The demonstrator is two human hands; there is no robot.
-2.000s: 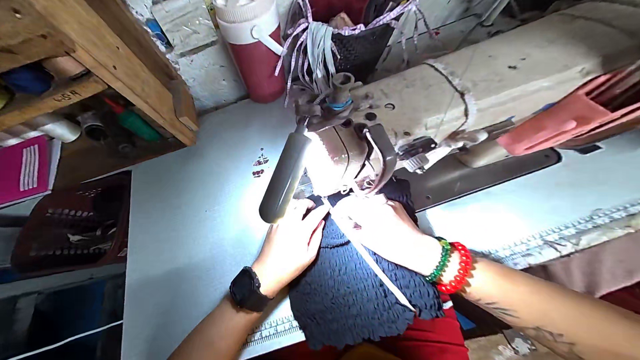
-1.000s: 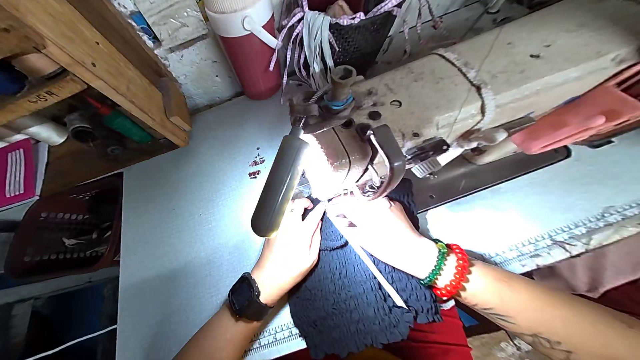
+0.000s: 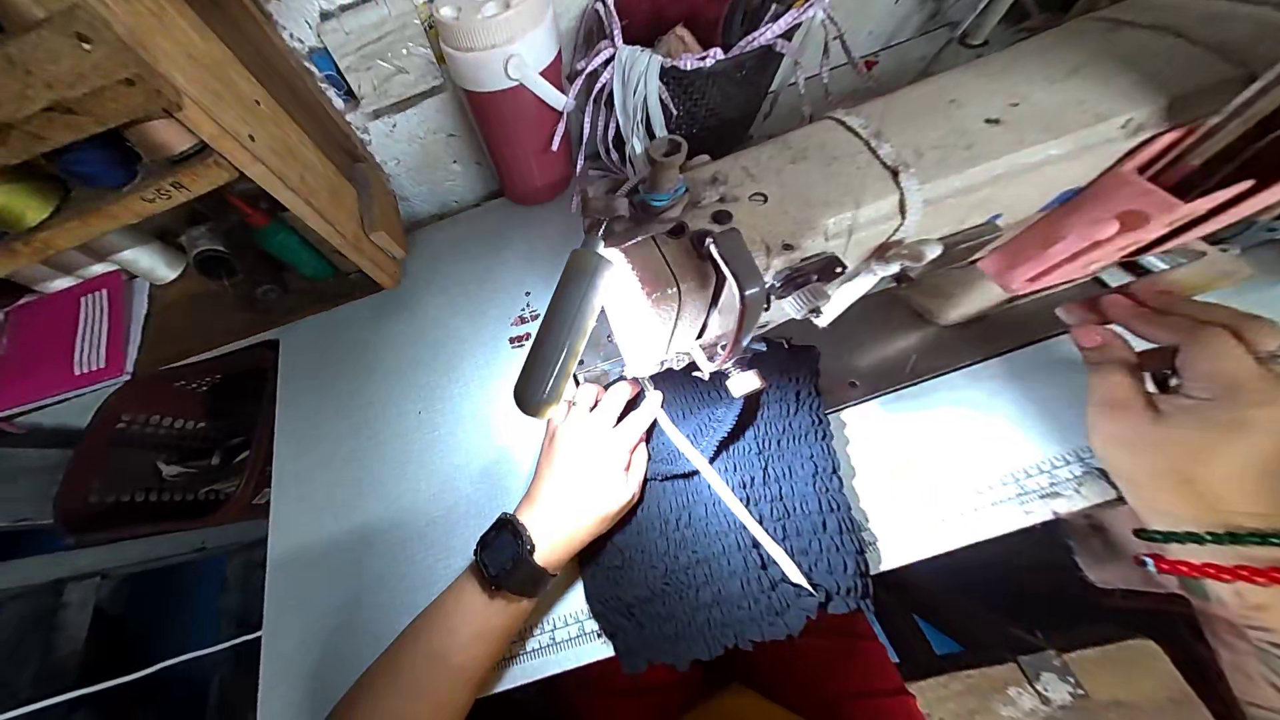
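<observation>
A cream sewing machine (image 3: pixel 820 190) reaches in from the right, its lit head (image 3: pixel 680 290) over the table. Navy shirred fabric (image 3: pixel 740 530) lies under the head and hangs over the table's front edge. A narrow white strip (image 3: pixel 735 505) runs slantwise across it, its upper end near the needle area, which is too bright to make out. My left hand (image 3: pixel 595 465), with a black watch on the wrist, pinches the fabric and strip just below the head. My right hand (image 3: pixel 1180 400) is raised at the far right, fingers curled around a small dark object (image 3: pixel 1158 368) I cannot identify.
A dark grey cylindrical lamp (image 3: pixel 562 335) hangs left of the machine head. Behind stand a red and white jug (image 3: pixel 510 110) and a black basket (image 3: pixel 720 95) with ribbons. Pink plastic holders (image 3: pixel 1090 230) sit at right. A wooden thread shelf (image 3: pixel 290 150) and a maroon basket (image 3: pixel 170 440) are at left.
My right hand has left the fabric beside the machine head and moved to the far right. My left hand has stayed at the fabric.
</observation>
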